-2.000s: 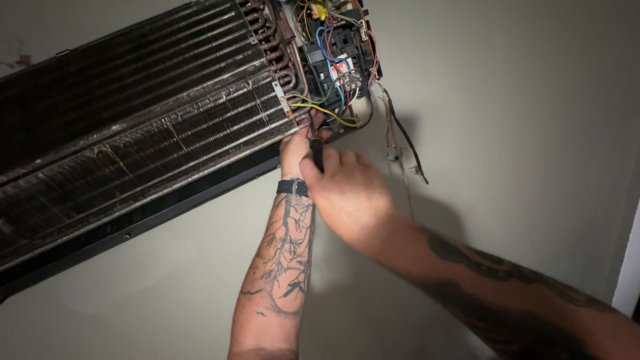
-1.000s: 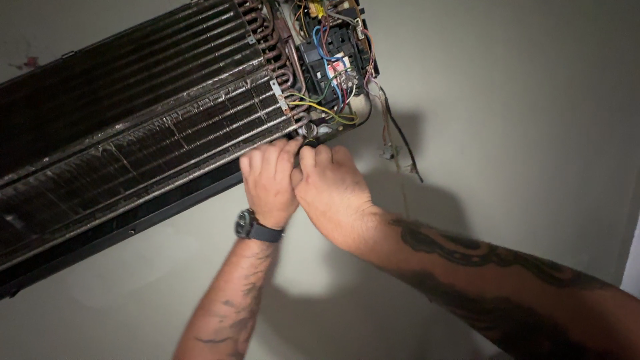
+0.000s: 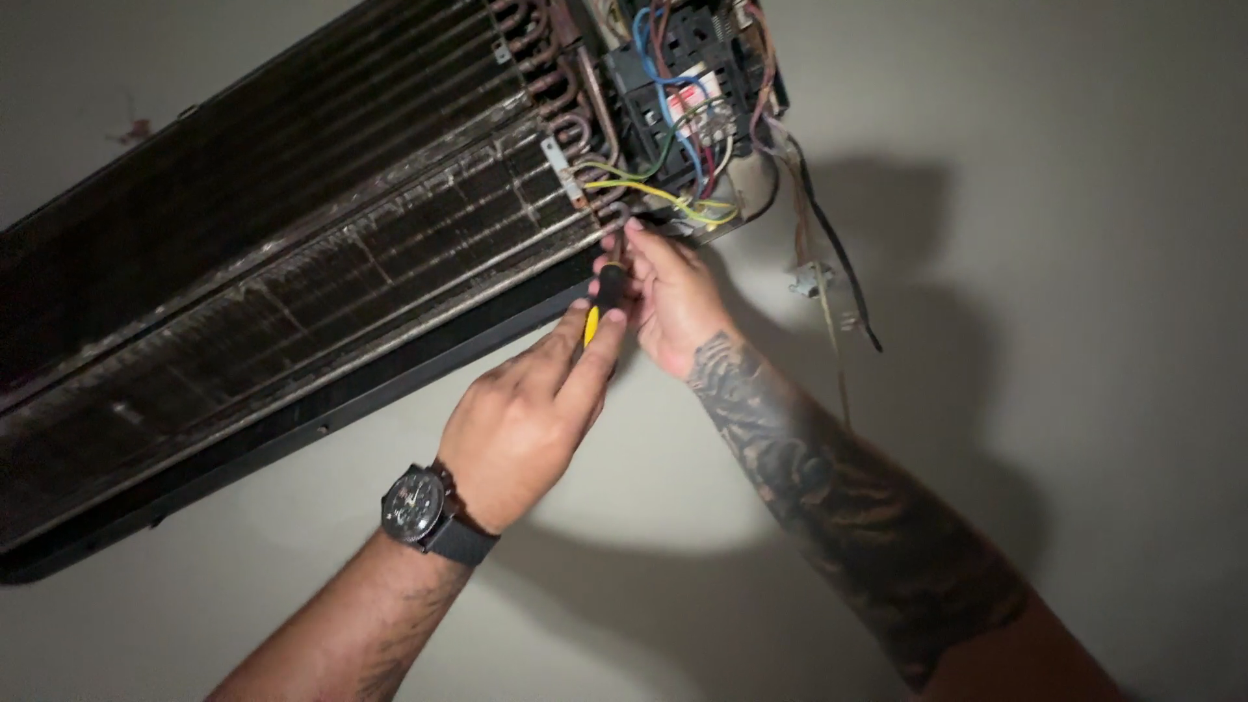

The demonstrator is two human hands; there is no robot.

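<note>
A screwdriver (image 3: 608, 289) with a black and yellow handle points up at the lower right corner of an air conditioner's finned coil (image 3: 322, 263). My left hand (image 3: 526, 419), with a black watch at the wrist, grips the lower handle between its fingers. Around the shaft and upper handle are the fingers of my right hand (image 3: 673, 292), just below the bent copper pipes (image 3: 570, 127). The screwdriver's tip is hidden near the pipe ends. Yellow and green wires (image 3: 653, 192) run just above my right fingertips.
The open electrical part (image 3: 682, 107) with blue, brown and white wires is at the upper right. A black cable (image 3: 838, 244) and a thin cord with a small connector (image 3: 811, 281) hang against the wall (image 3: 1102, 292). The unit's black lower edge (image 3: 322, 429) slopes down leftward.
Two seconds ago my right hand held a dark handle; now my left hand grips the screwdriver's handle from below, and my right hand is turned with its fingers at the shaft.
</note>
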